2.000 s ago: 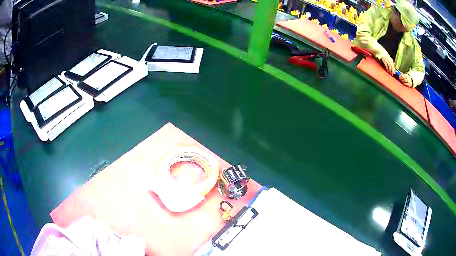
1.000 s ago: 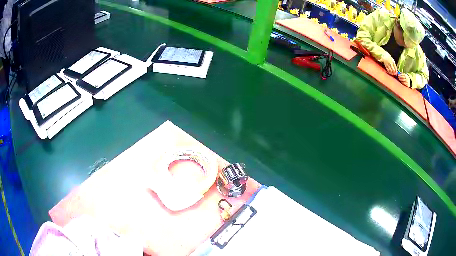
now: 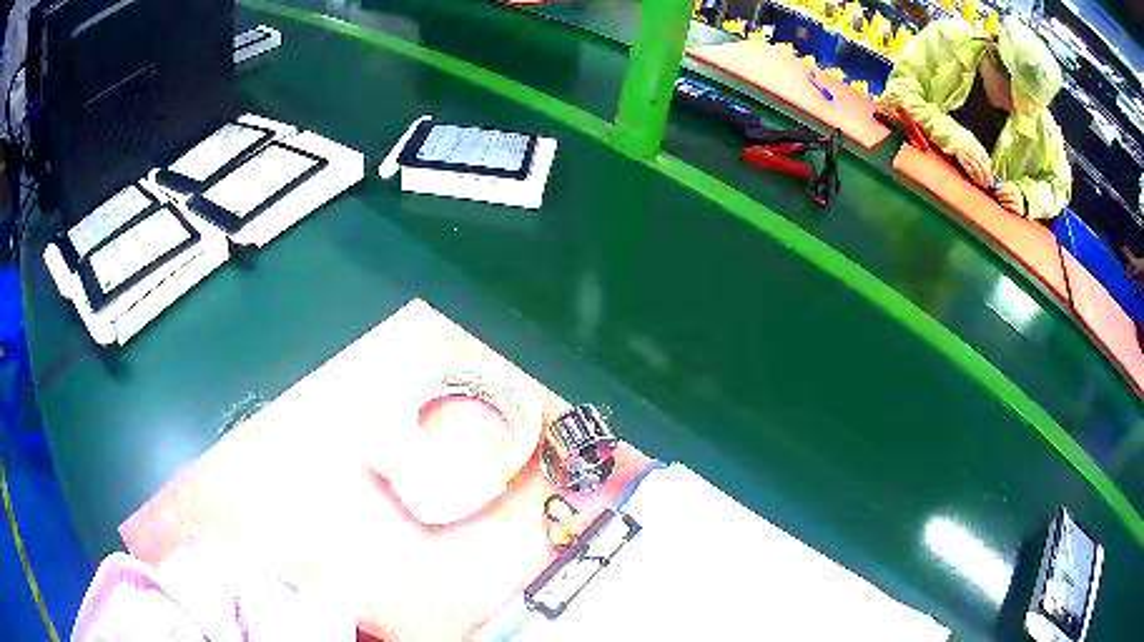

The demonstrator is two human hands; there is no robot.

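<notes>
A clipboard with a dark clip holds washed-out white sheets at the bottom centre. Left of it, on the red-orange mat, lie an overexposed tape roll with something white against it, a shiny metal counter and a small hook or clasp. A pale pinkish-white crumpled shape is cut off at the bottom left; I cannot tell if it is cloth, sleeve or my gloved left hand. My right hand is out of the picture.
Several e-readers in white trays stand by a black monitor or housing. Another trayed e-reader is right of them, one at far right. Beyond the green rail lies a red tool; a person in yellow-green works opposite.
The separate trayed e-reader at the back has shifted right, away from the group. The far-right one has shifted right and down towards the picture's edge. The things on the mat stay put.
</notes>
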